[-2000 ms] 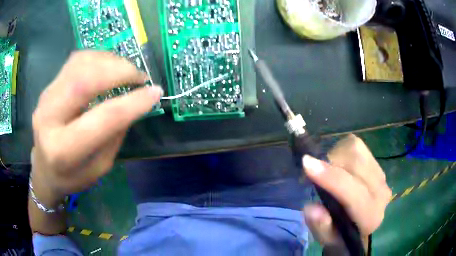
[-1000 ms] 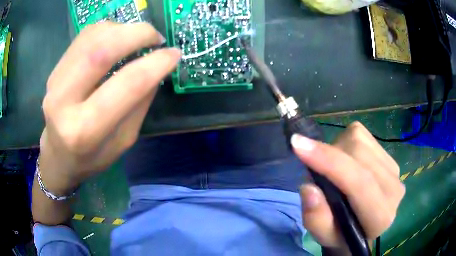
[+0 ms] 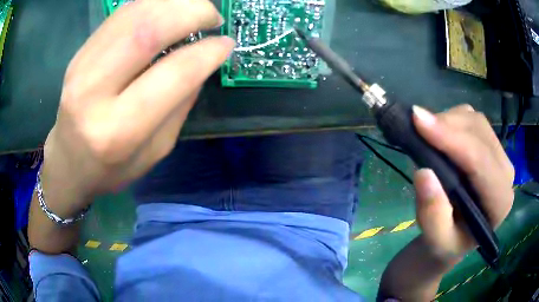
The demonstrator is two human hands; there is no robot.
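Observation:
A green circuit board [image 3: 272,62] with shiny solder dots lies at the top centre, cut off by the frame's upper edge. My left hand [image 3: 127,88] pinches a thin silvery solder wire [image 3: 260,46] between thumb and finger at the board's left side. My right hand [image 3: 467,171] grips the black handle of a soldering iron [image 3: 434,153]. The iron's grey tip and the wire's end meet or nearly meet over the board's middle. A second green board [image 3: 113,6] is mostly hidden behind my left hand.
A cream-yellow tub [image 3: 422,5] is cut off at the top right. A yellow-brown sponge in a tray [image 3: 467,44] sits beside the black station [image 3: 509,47]. The bench's front edge [image 3: 283,130] runs across below the board. Another board edge shows at the far left.
The view has shifted, so the boards sit higher. The iron's tip has moved from beside the board onto it, and the wire end has come to the tip. The iron now lies at a flatter angle.

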